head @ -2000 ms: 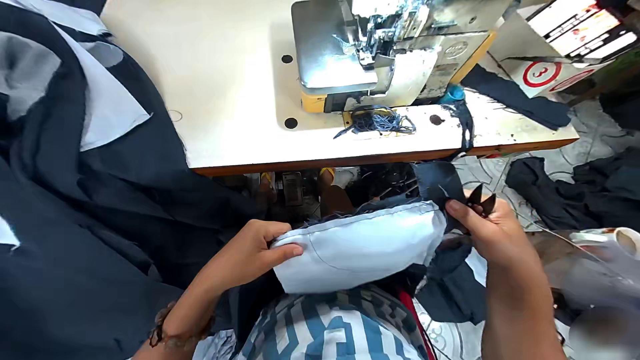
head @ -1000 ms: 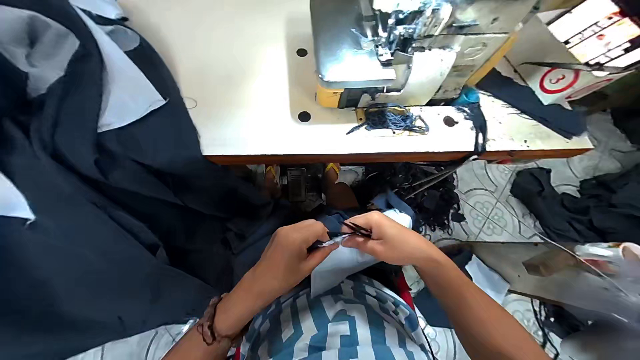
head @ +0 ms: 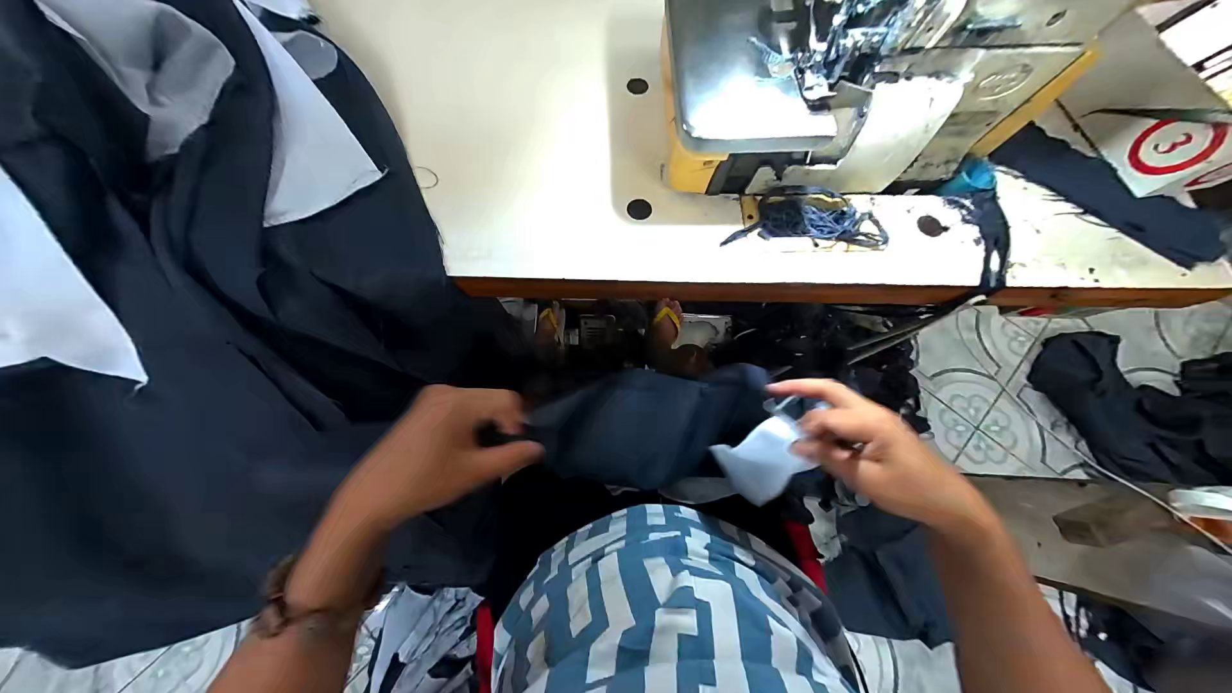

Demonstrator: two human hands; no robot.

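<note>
A dark navy fabric piece [head: 645, 423], blurred by motion, stretches between my hands above my lap. My left hand [head: 452, 448] pinches its left end between thumb and fingers. At its right end, my right hand [head: 857, 438] has its fingers near a white fabric flap [head: 765, 457]; whether they grip it is unclear from the blur. Something small and dark shows between the right fingers, too indistinct to name. Beyond the hands, an overlock sewing machine [head: 866, 87] stands on the white table, with a bundle of blue thread trimmings [head: 818, 219] at its front.
Large dark garment pieces with white parts [head: 318, 260] drape over the table's left side. The table's brown front edge [head: 674, 287] runs beyond my hands. Dark cloth [head: 1126, 404] lies on the tiled floor at right, near a wooden board [head: 1039, 520]. My feet show under the table.
The hands, close together a second ago, have moved apart. The navy side of the piece now shows between them, where two seconds ago its white side was spread.
</note>
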